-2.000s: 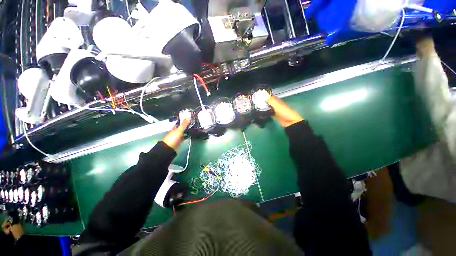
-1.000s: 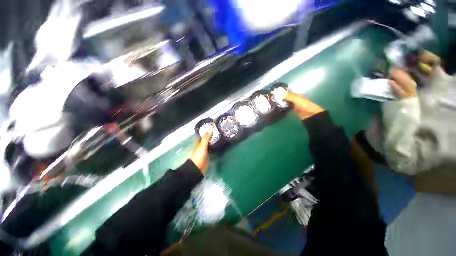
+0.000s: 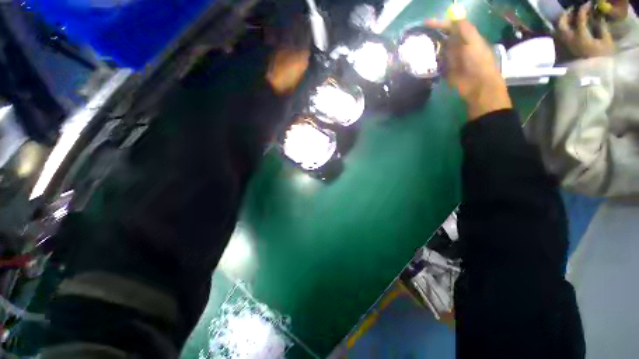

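Several round black camera modules with bright faces stand in a bent row on the green mat, including a near one (image 3: 308, 144) and a right one (image 3: 420, 55). My left hand (image 3: 287, 69) is blurred at the row's left side, its fingers lost in the dark area. My right hand (image 3: 473, 66) is beside the right module, fingers pointing away, with a yellow cot at a fingertip. Whether either hand grips a module is unclear. A pile of whitish rings (image 3: 249, 333) lies on the mat at the bottom.
Another person's hand (image 3: 585, 31) and pale sleeve are at the upper right, near a white housing (image 3: 529, 59). A blue bin (image 3: 126, 35) is at the upper left. The green mat's (image 3: 364, 210) edge runs diagonally, with crumpled whitish material (image 3: 434, 277) below it.
The view has swung right and the modules appear nearer. The straight row held between both hands is now bent. My left hand has moved from the near end to beside the row, farther forward.
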